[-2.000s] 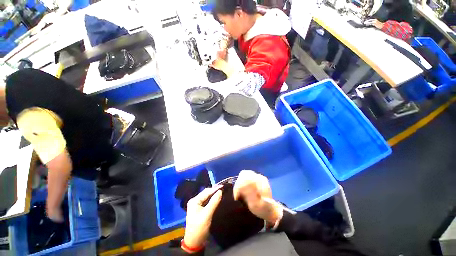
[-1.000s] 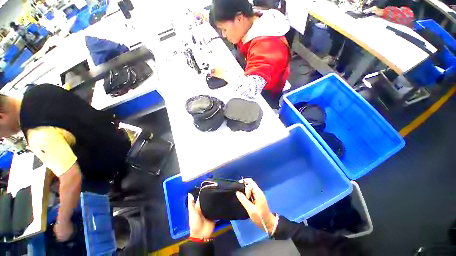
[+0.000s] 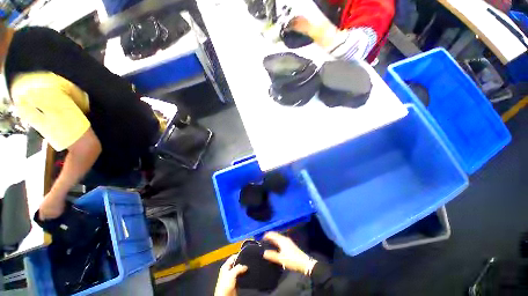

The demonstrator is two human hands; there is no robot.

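Observation:
A black soft pouch (image 3: 259,269) with a pale edge line is held low at the bottom centre, in front of a small blue tote (image 3: 227,199). My left hand (image 3: 229,278) holds the pouch at its left side. My right hand (image 3: 289,254) holds its upper right side, fingers spread over it. Several black pieces (image 3: 255,199) lie in the small tote. Piled black pouch bodies (image 3: 292,78) and a flat-topped black stack (image 3: 345,84) sit on the white table (image 3: 324,130).
A large blue tote (image 3: 385,193) stands right of the small one, with another blue tote (image 3: 457,107) beyond. A person in a black vest (image 3: 87,92) reaches into a blue crate (image 3: 130,237) at left. A red sleeve (image 3: 370,20) shows at the top. A stool (image 3: 185,139) stands left of the table.
The view has swung so the table and totes sit further right. The pouch and both hands are lower and clear of the totes. The person at left now holds something black.

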